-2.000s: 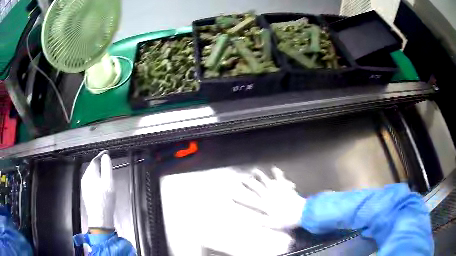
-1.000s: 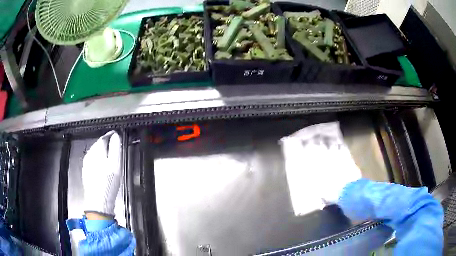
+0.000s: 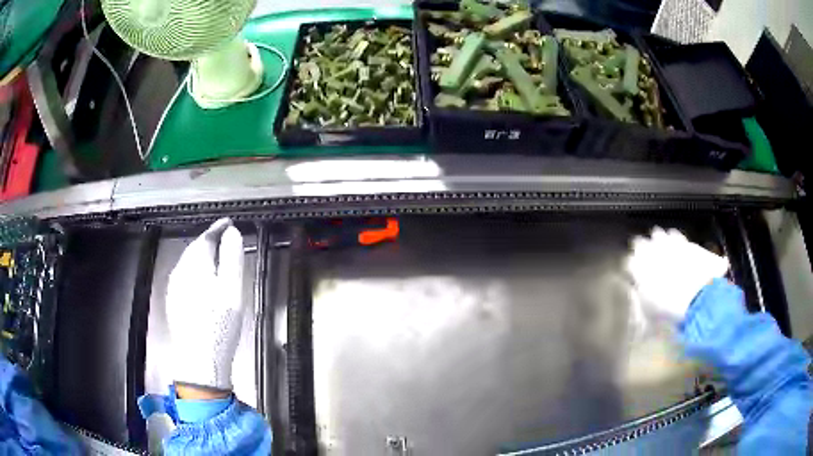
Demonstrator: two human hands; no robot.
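Note:
My left hand (image 3: 207, 307), in a white glove, is over the left of the conveyor, palm side hidden, fingertips close together near the far rail (image 3: 499, 198). Whether it holds anything cannot be told. My right hand (image 3: 673, 270), in a white glove, is over the right part of the bright metal plate (image 3: 446, 356), near a dark cross bar (image 3: 747, 263). Its fingers look curled but blurred. Another cross bar (image 3: 141, 329) lies left of my left hand. An orange-red piece (image 3: 379, 232) lies by the far rail.
A populated circuit board (image 3: 27, 298) is at the left edge, with blue cloth (image 3: 31, 414) below it. Beyond the rail are bins of olive pieces (image 3: 357, 76) (image 3: 499, 67) (image 3: 611, 80), an empty-looking black bin (image 3: 704, 78) and a green fan (image 3: 223, 76).
My right hand has swept right across the plate, from spread fingers near the middle to the right cross bar. My left hand stays near the same cross bars. The view has shifted slightly.

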